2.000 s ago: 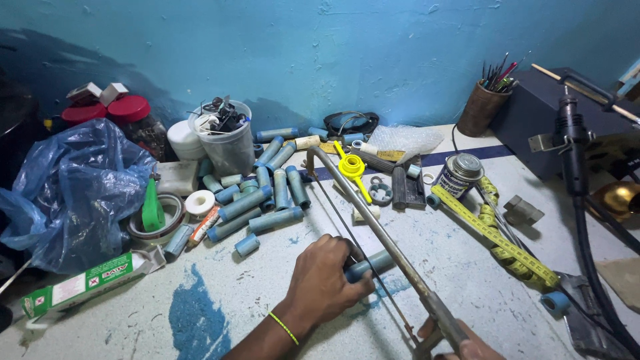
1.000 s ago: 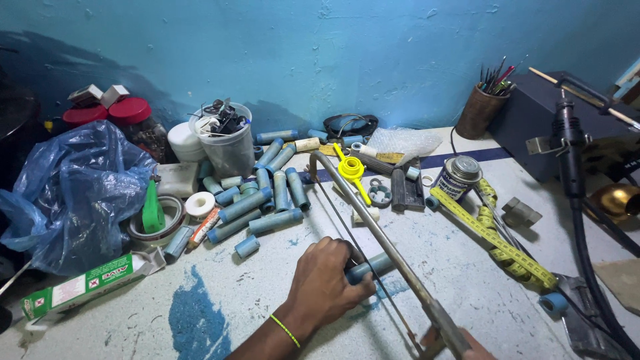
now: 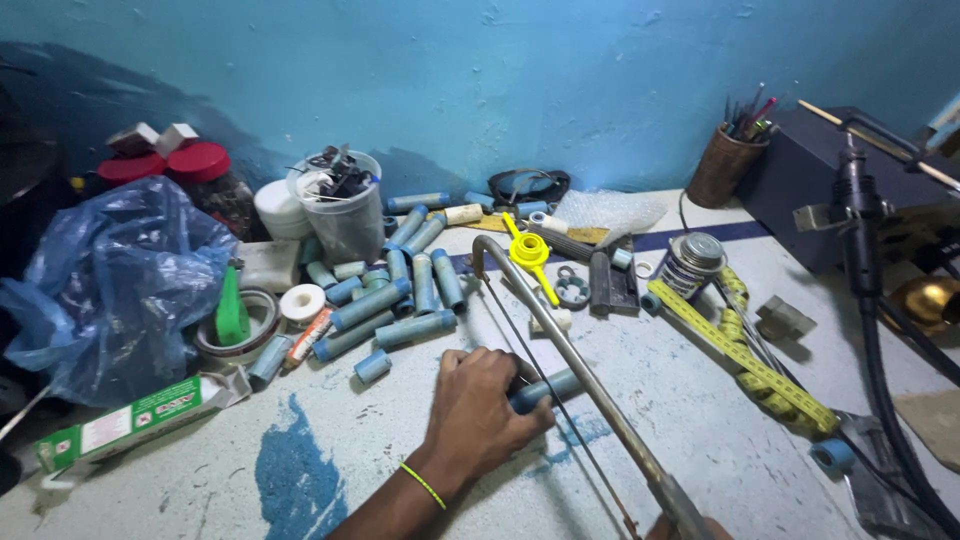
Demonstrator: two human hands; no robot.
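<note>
My left hand [image 3: 484, 412], with a thin yellow band at the wrist, grips a blue plastic pipe [image 3: 551, 388] against the worktop. Across that pipe, just right of my fingers, lies the blade of a metal-framed hacksaw [image 3: 592, 381]. My right hand [image 3: 675, 529] is shut on the saw's near end at the bottom edge, mostly out of view. Beyond my left hand lie several cut blue pipe pieces [image 3: 371, 304] and a short blue piece [image 3: 373, 366]. Fine blue dust marks the surface around the held pipe.
Left are a blue plastic bag [image 3: 120, 292], tape roll [image 3: 240, 322] and green-and-white box [image 3: 124, 424]. Behind stand a tub of small parts [image 3: 341, 217] and a yellow plastic piece [image 3: 529, 251]. Right are a metal can [image 3: 688, 266], yellow measuring tape [image 3: 750, 360] and a black cabled tool [image 3: 862, 247].
The hacksaw and my right hand have shifted slightly along the saw's length, towards the lower right. My left hand stays on the blue pipe.
</note>
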